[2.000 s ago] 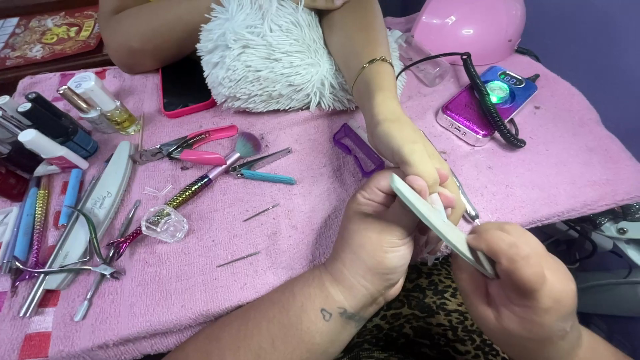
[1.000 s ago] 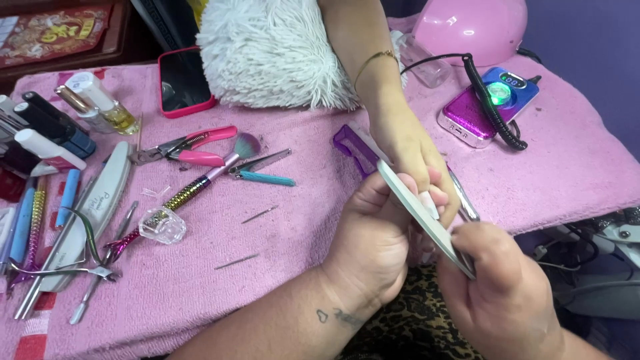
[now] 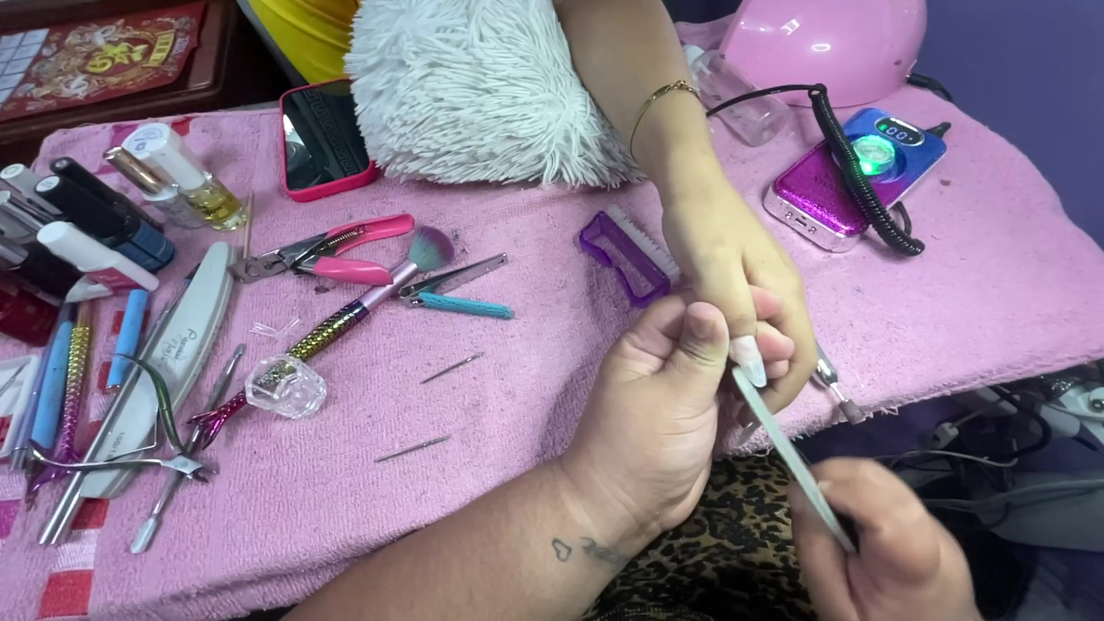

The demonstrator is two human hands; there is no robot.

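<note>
My left hand (image 3: pixel 660 405) holds a finger of another person's hand (image 3: pixel 733 259), which reaches in from the top with a thin bracelet on the wrist. A long white artificial nail (image 3: pixel 748 360) is on that finger. In my right hand (image 3: pixel 880 543) is a pale nail file (image 3: pixel 795 461), seen nearly edge-on, its upper end beside the nail. Just left of the other person's hand lies a purple nail brush (image 3: pixel 630 257). The metal handpiece of a nail drill (image 3: pixel 832 379) rests partly hidden behind the held hand.
Nail polish bottles (image 3: pixel 103 216), a second nail file (image 3: pixel 172 354), cuticle nippers (image 3: pixel 177 461), pink-handled clippers (image 3: pixel 345 250), a makeup-style brush (image 3: pixel 345 323) and a clear glass dish (image 3: pixel 286 385) lie left. A phone (image 3: pixel 323 142), fluffy cushion (image 3: pixel 483 95), drill control unit (image 3: pixel 854 181) and pink lamp (image 3: pixel 824 43) stand farther back.
The file in my right hand has turned from crossing in front of the held fingers to an edge-on position lower beside the nail. My right hand has moved down. My left hand keeps its hold.
</note>
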